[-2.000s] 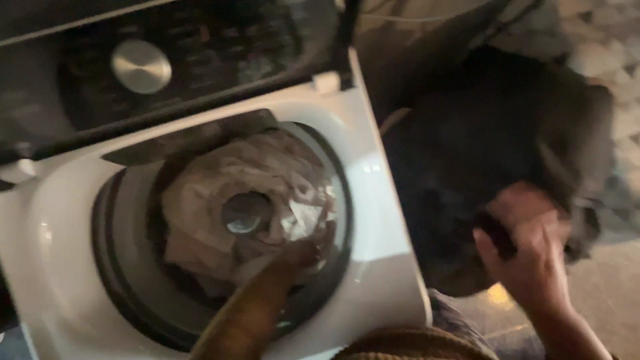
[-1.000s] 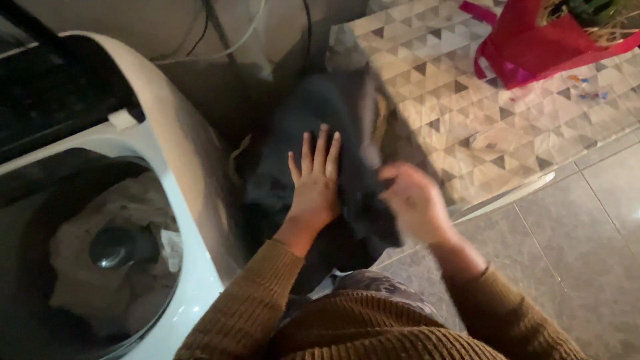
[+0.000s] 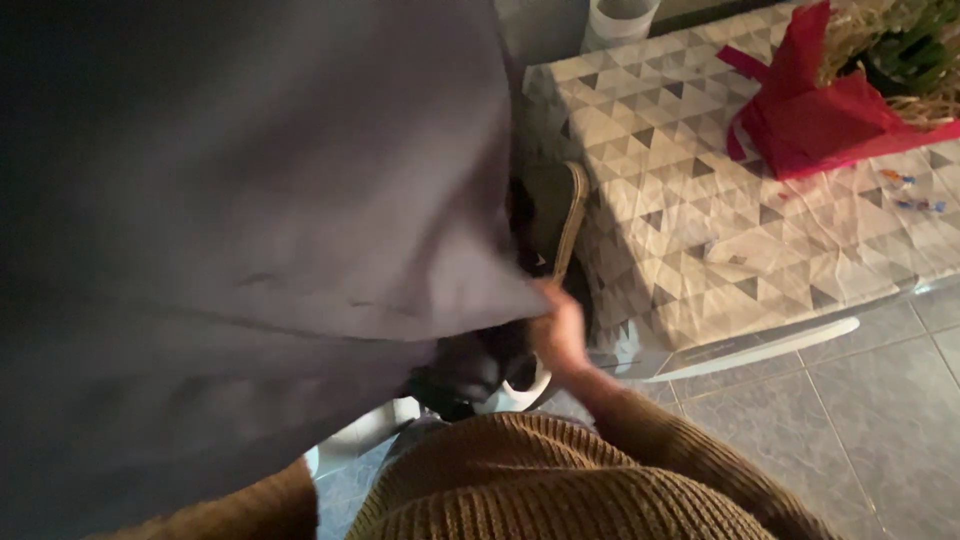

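A large dark grey cloth (image 3: 285, 195) hangs spread across the left half of the view, close to the camera. My right hand (image 3: 559, 330) grips its lower right corner, slightly blurred. My left hand is hidden behind the cloth; only the brown ribbed sleeve shows at the bottom left. Below the cloth's edge lies a heap of dark fabric (image 3: 480, 364), beside what looks like a white rim of a container (image 3: 529, 390).
To the right stands a surface under a triangle-patterned cover (image 3: 675, 210), bearing a plant (image 3: 911, 56) in red wrapping (image 3: 825, 124) and small wrappers (image 3: 919, 205). A whitish container (image 3: 619, 22) stands behind it. Grey floor tiles (image 3: 847, 420) lie in front.
The dark grey cloth is now raised and spread out before me. My left hand, seen on dark fabric a second ago, is now hidden. The washing machine's open drum has gone from view.
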